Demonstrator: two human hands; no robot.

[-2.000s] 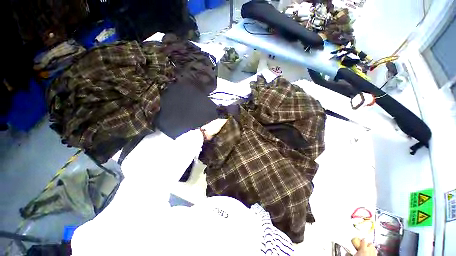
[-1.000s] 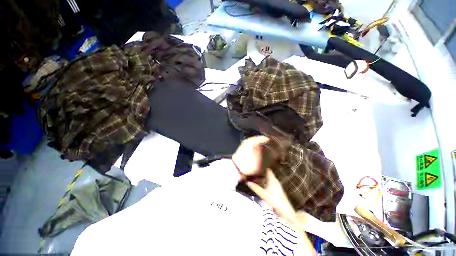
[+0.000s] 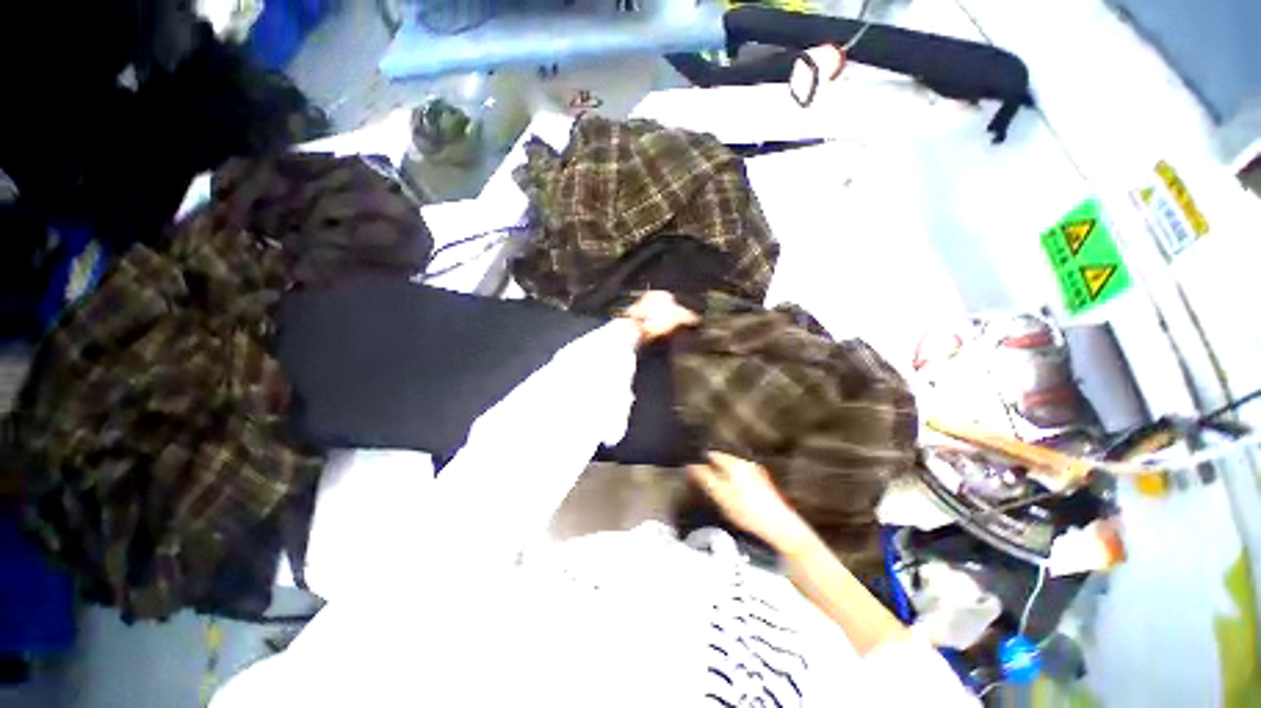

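A brown plaid garment (image 3: pixel 788 401) lies bunched on the white table. Its upper part forms a rounded heap behind my hands. The smooth dark grey pressing pad (image 3: pixel 415 360) runs from the left pile to the plaid, whose near part lies around or over its right end. My left hand (image 3: pixel 660 315) is at the plaid's upper left edge, fingers on the cloth. My right hand (image 3: pixel 740 491) is at its lower left edge, slightly blurred. The exact grip of both hands is unclear.
A crumpled plaid pile (image 3: pixel 152 429) lies at left. The iron with its tan handle (image 3: pixel 1003 445) rests at right, beside a metal tray (image 3: pixel 1023 362). A cord and a blue round object (image 3: pixel 1021 658) are at lower right. A long black padded board (image 3: pixel 885 53) is at the back.
The view has turned right. The plaid now lies at the pad's right end, and my hands have moved apart, from close together to its upper and lower left edges.
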